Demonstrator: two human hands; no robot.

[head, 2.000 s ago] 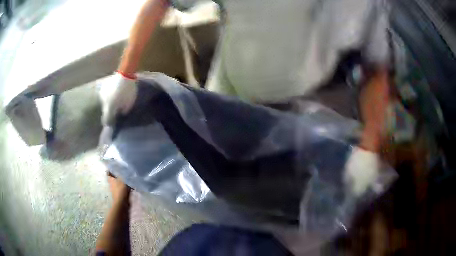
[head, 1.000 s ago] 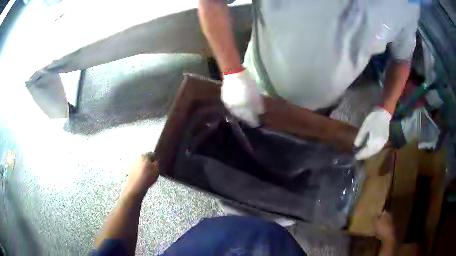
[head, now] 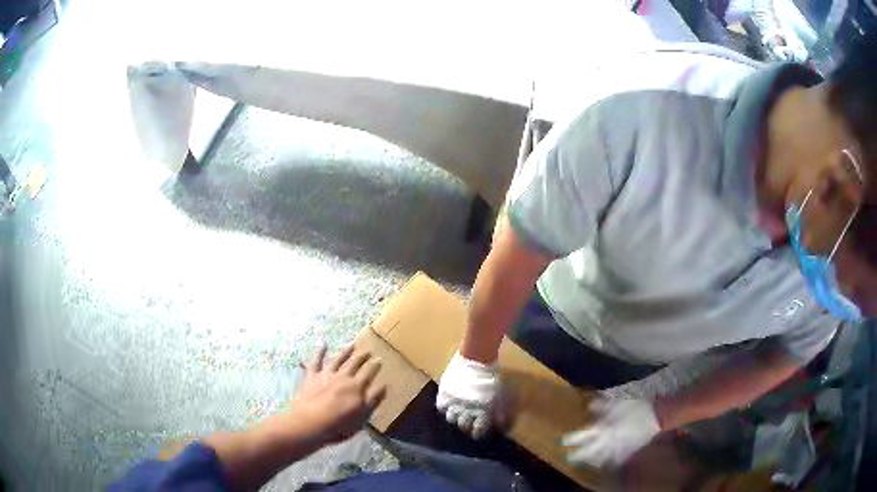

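A brown cardboard box (head: 428, 322) stands low in front of me, its far flap and left end flap spread outward. Dark contents show inside it, partly hidden by the other person's gloved hands. My left hand (head: 337, 392) is bare, with fingers spread, at the box's left end flap; it holds nothing, and whether it touches the flap is unclear. My right hand is not in view. The other person's white-gloved hands (head: 469, 396) are over the box, one above the dark contents, the other blurred at the far flap to the right.
Another person (head: 664, 202) in a grey shirt and blue mask leans over the box from the far right side. A table draped in pale cloth (head: 385, 120) runs behind. Speckled floor (head: 144, 317) lies to the left. Blurred items are at the right edge.
My left hand has let go of the box's left end and opened over the flap. My right hand has left the picture. The other person bends lower, and the flaps now show spread out.
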